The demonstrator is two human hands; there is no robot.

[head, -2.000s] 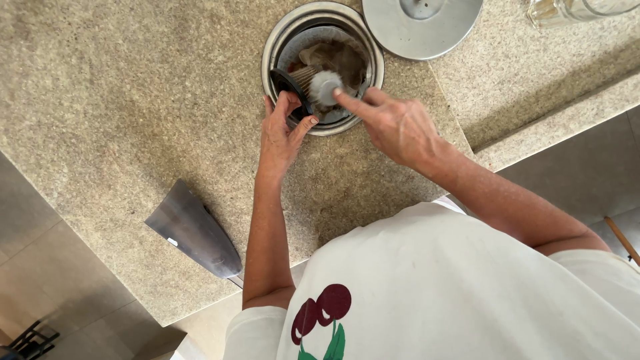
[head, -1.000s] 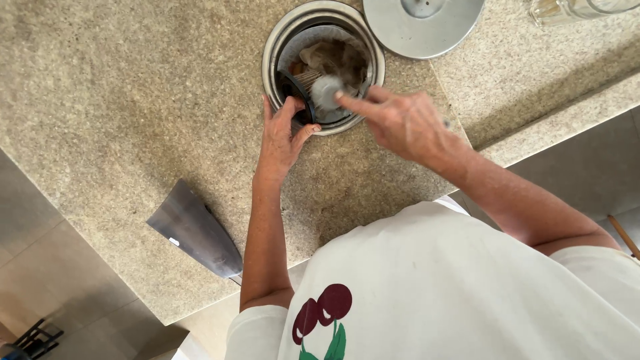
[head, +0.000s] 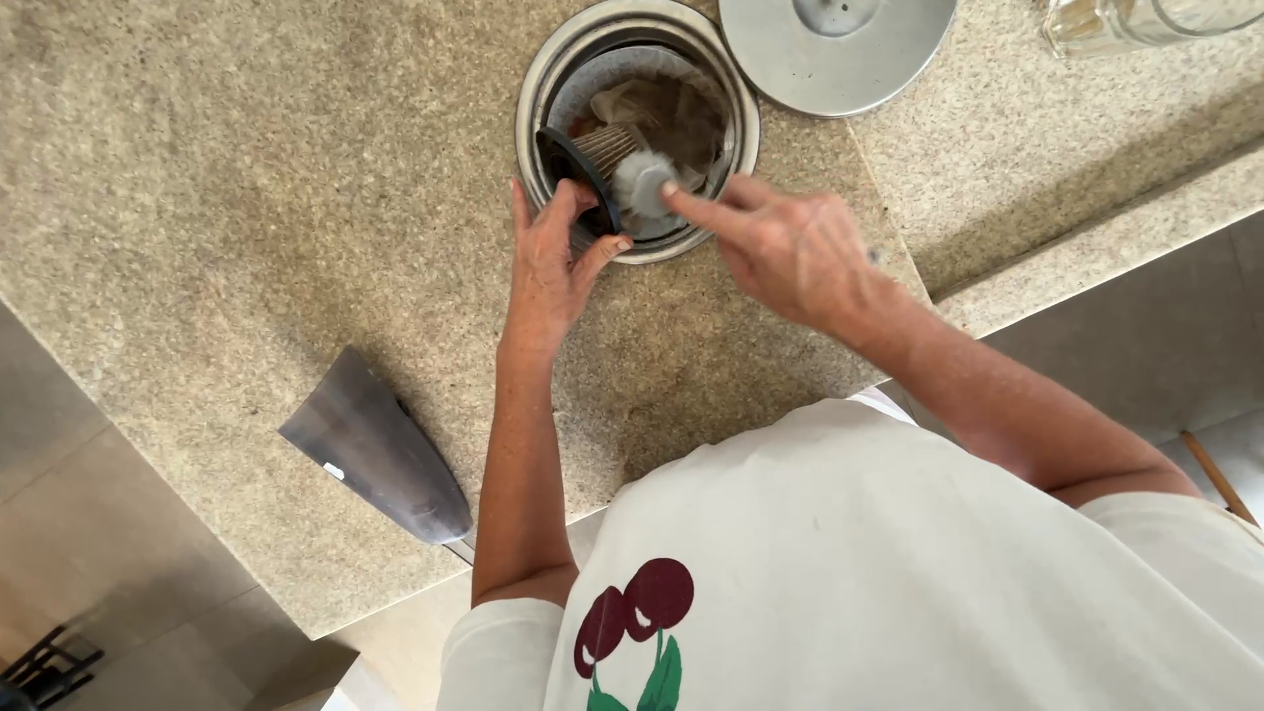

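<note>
My left hand [head: 555,255] grips the black rim of a pleated filter [head: 605,148], which is tilted over the mouth of a round metal-rimmed bin [head: 530,109] sunk in the countertop. In my right hand [head: 790,242] is a small round brush [head: 644,184] with pale bristles, its grey back under my index finger. The bristles are against or very near the filter's pleats; contact cannot be told exactly. Crumpled, thin brownish waste [head: 671,114] lies inside the bin.
A round metal lid [head: 839,69] lies right of the bin on the speckled stone countertop [head: 247,197]. A clear glass vessel [head: 1136,25] is at the top right. A dark translucent plastic container [head: 380,454] lies near the front edge, left of my left forearm.
My right hand and the brush have shifted slightly beside the filter. My left hand stays at the bin with the filter in its grip.
</note>
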